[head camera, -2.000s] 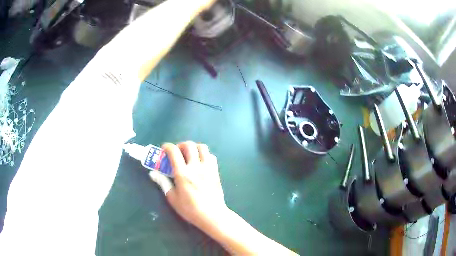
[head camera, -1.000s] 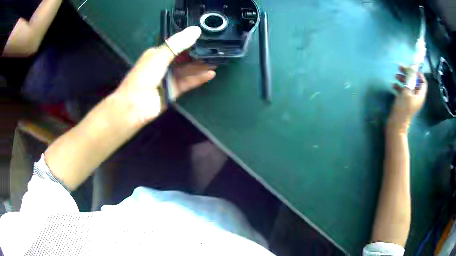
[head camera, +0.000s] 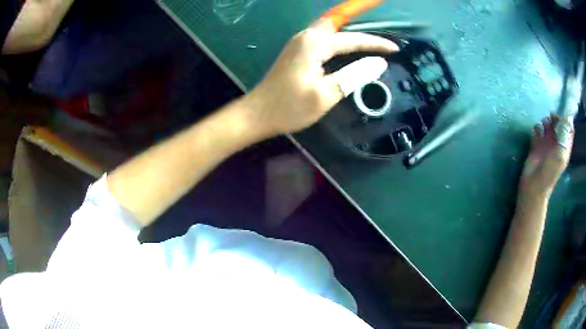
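Observation:
A black housing (head camera: 411, 122) lies open side up on the green bench near its front edge, slightly blurred. A silver center bearing (head camera: 372, 98) shows inside it. A side arm (head camera: 440, 138) sticks out at its lower right; another pale bar shows along its upper side. My left hand (head camera: 299, 87) is over the housing's left part, white-sleeved thumb beside the bearing, another finger across the interior and an orange-tipped finger stretched outside. Whether it grips the wall is hidden. My right hand (head camera: 546, 151), far right, is closed around the blurred white adhesive bottle (head camera: 567, 122), nozzle upward.
The green bench (head camera: 411, 212) has a diagonal front edge. Clear film (head camera: 232, 9) lies at the top. Dark objects crowd the right edge. A cardboard box (head camera: 38, 193) stands below at left. Another person's forearm (head camera: 38, 26) shows at the upper left.
The housing has moved right and down in view and turned, with its narrow end now to the upper right. My left hand moved right with it. The bottle stays in my right hand.

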